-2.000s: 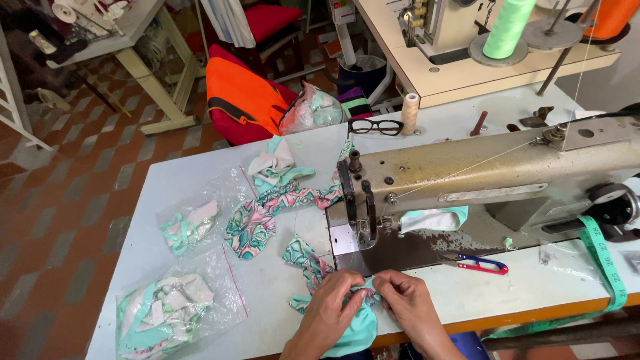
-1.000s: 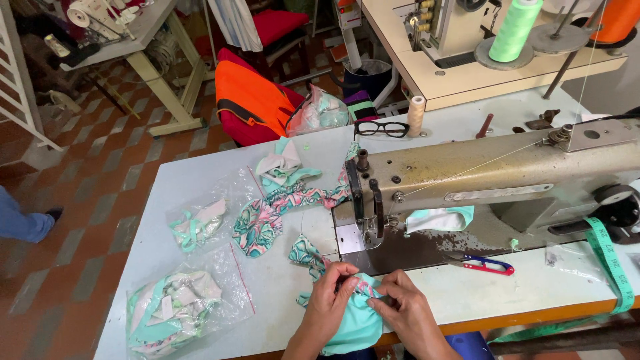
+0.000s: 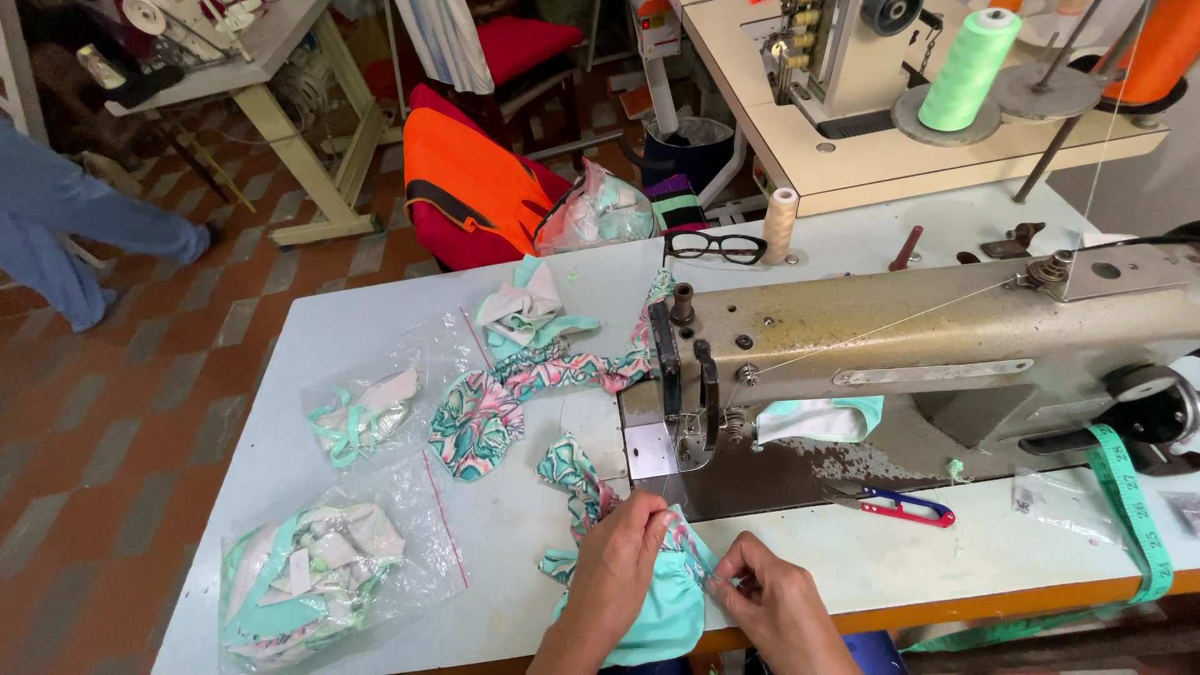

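My left hand [image 3: 619,572] pinches the upper edge of a turquoise fabric piece [image 3: 667,605] with a patterned strip, just in front of the sewing machine [image 3: 891,328]. At the piece's right edge, my right hand [image 3: 773,600] has its thumb and finger closed on what looks like a thin thread or the fabric edge. A patterned strap [image 3: 574,478] runs out to the left of my left hand. Thread snips [image 3: 905,506] with red and blue handles lie right of my hands. Behind the needle area lies a gathered patterned strip [image 3: 572,372].
Plastic bags of fabric pieces, one small [image 3: 370,417] and one larger [image 3: 314,581], lie on the left. Eyeglasses [image 3: 714,247] and a thread cone [image 3: 779,225] stand behind the machine. A tape measure [image 3: 1130,511] hangs over the right edge. A person's legs [image 3: 84,216] are at far left.
My right hand has moved a little away from my left, to the right edge of the turquoise piece. The person at far left has come further into view.
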